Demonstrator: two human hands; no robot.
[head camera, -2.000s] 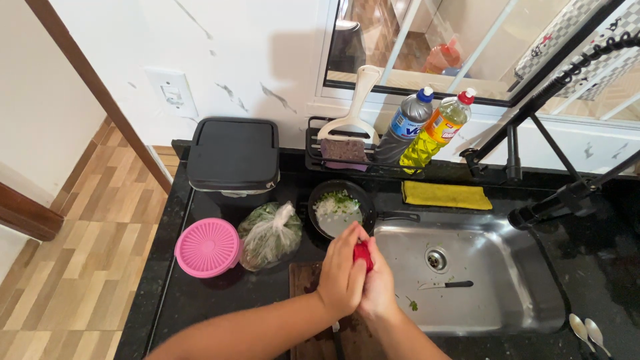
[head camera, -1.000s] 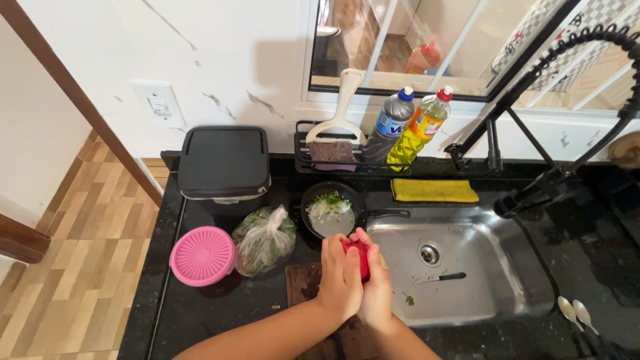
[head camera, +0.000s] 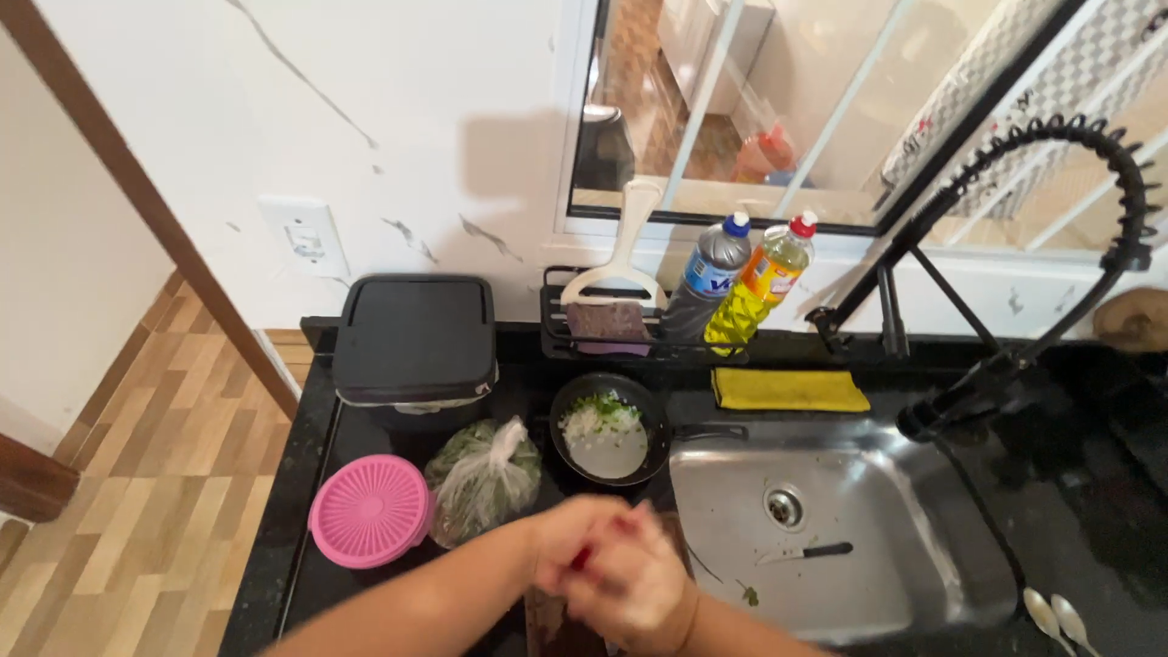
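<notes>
My left hand (head camera: 584, 538) and my right hand (head camera: 639, 579) are clasped together around a small red object (head camera: 580, 557), mostly hidden by the blurred fingers. Both are over a wooden cutting board (head camera: 550, 625) beside the sink's left edge. Just beyond them a small black frying pan (head camera: 610, 461) holds chopped white and green pieces, its handle pointing right. To the left lie a knotted plastic bag of green leaves (head camera: 484, 479) and a round container with a pink lid (head camera: 372, 511).
A paring knife (head camera: 826, 549) and leaf scraps lie in the steel sink (head camera: 821, 598). Behind are a black lidded bin (head camera: 415, 338), a wire rack (head camera: 557, 333) with a sponge (head camera: 607, 326), two detergent bottles (head camera: 712, 274) (head camera: 762, 287), a yellow cloth (head camera: 789, 390) and a black faucet (head camera: 958, 392). Two spoons (head camera: 1054, 616) lie right.
My hands, still together, have turned, and far less of the red object shows between the fingers than before.
</notes>
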